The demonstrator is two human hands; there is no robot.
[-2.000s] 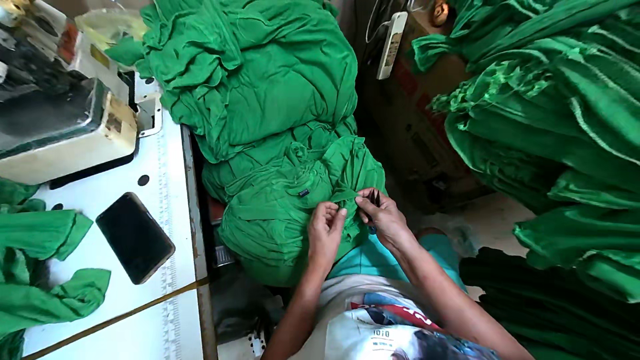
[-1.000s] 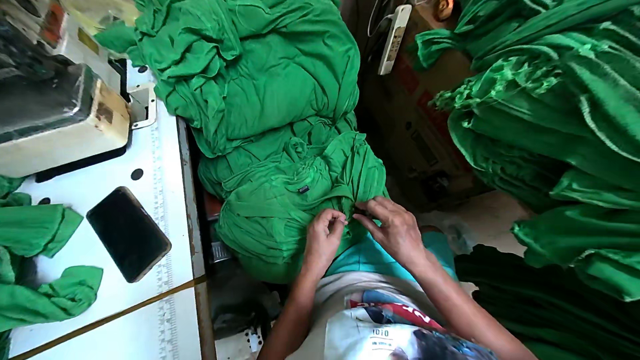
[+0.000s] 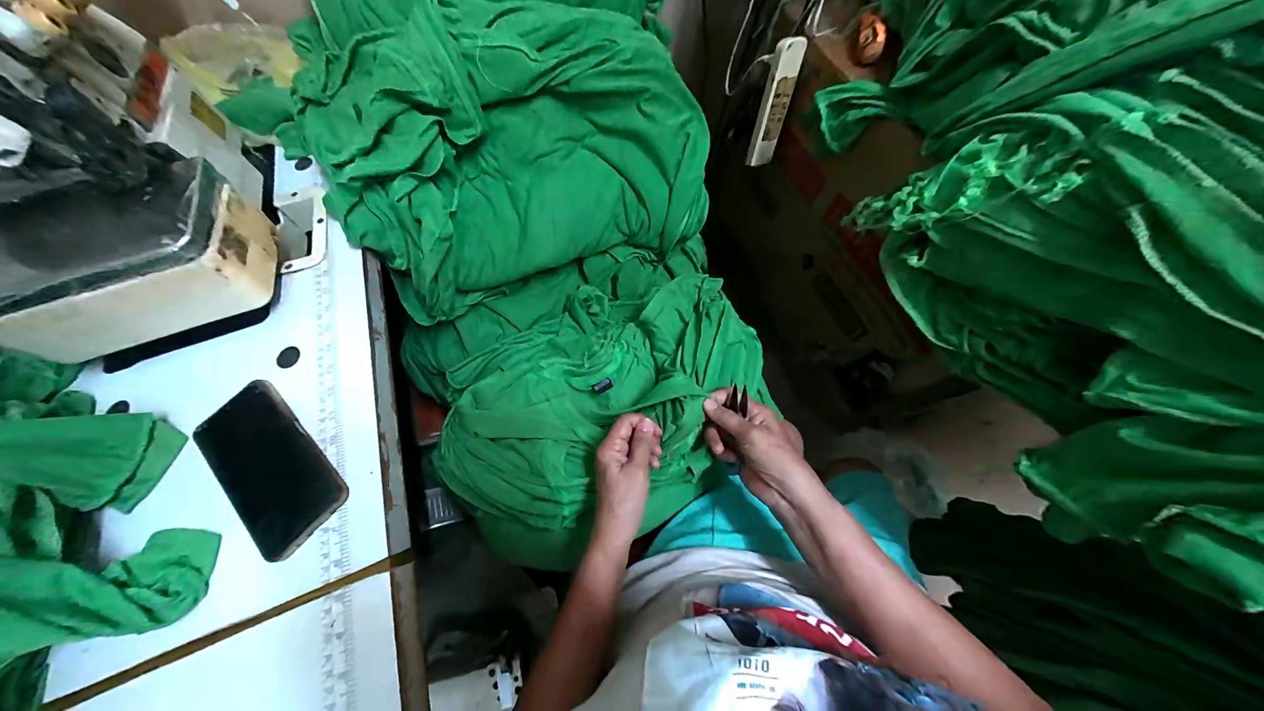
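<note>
My right hand (image 3: pixel 750 436) is closed around small dark thread snips (image 3: pixel 737 403), blades pointing up and away from me, and its thumb and forefinger also pinch an edge of green knit fabric (image 3: pixel 681 387). My left hand (image 3: pixel 629 444) lies just left of it with its fingers curled and fingertips together, over the same fabric; whether anything thin is between them cannot be told. The green garment with a small dark label (image 3: pixel 602 385) rests on the heap in front of me.
A large green fabric pile (image 3: pixel 563 148) rises ahead. At left, a sewing machine (image 3: pixel 138 267) and a phone (image 3: pixel 272 471) are on the white table (image 3: pixel 336 612). More green fabric (image 3: pixel 1066 237) hangs at right, near a power strip (image 3: pixel 776 101).
My hands, close together at the fabric edge before, are now further apart. The snips' blades now show plainly above my right hand.
</note>
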